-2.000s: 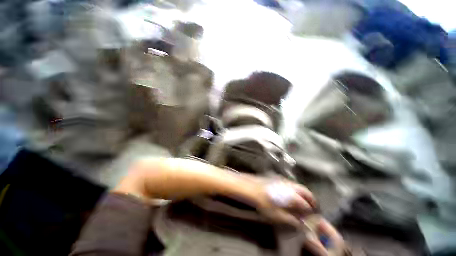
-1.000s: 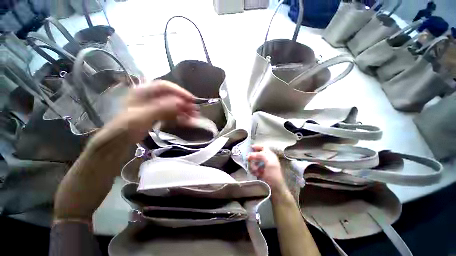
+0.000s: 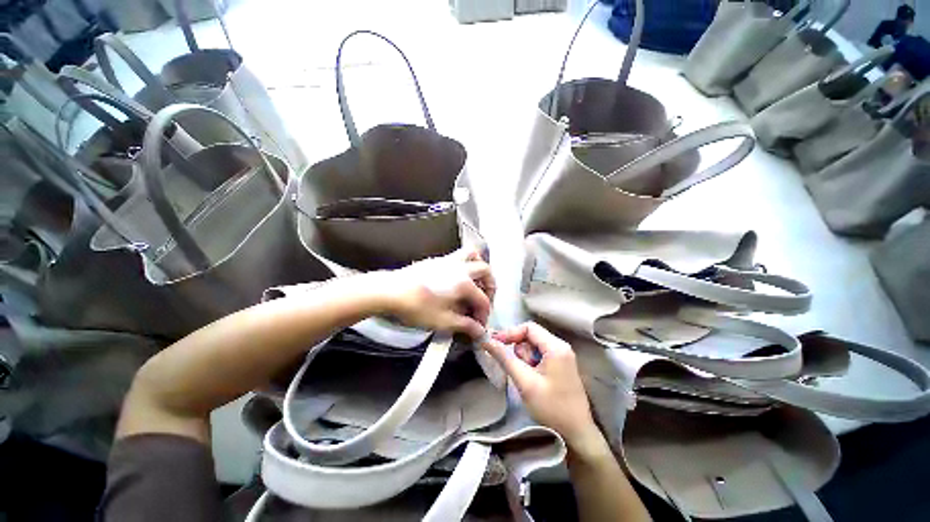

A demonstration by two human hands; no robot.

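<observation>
A grey-beige tote bag (image 3: pixel 464 400) lies in front of me with its pale handle (image 3: pixel 413 393) looped toward me. My left hand (image 3: pixel 454 296) pinches at the right side of the bag's mouth, its fingertips on the bag's edge. My right hand (image 3: pixel 535 367) meets it there, fingertips almost touching the left ones. The fitting between the fingertips is hidden. A small dark blue thing shows in my right hand's curled fingers; I cannot tell what it is. Another bag with a wide pale handle (image 3: pixel 347 484) lies nearest me, its lower part cut off.
An open tote bag (image 3: pixel 393 168) stands just beyond my hands, and another (image 3: pixel 612 153) stands at the back right. Several bags (image 3: pixel 714 408) lie at my right. More bags (image 3: pixel 204 219) crowd the left. Bags line the far right, near a person (image 3: pixel 895 29). Blue bundles (image 3: pixel 663 25) lie at the back.
My left hand has come down and right from above the bags to meet my right hand at the bag's side edge. The handles in front now hang toward me.
</observation>
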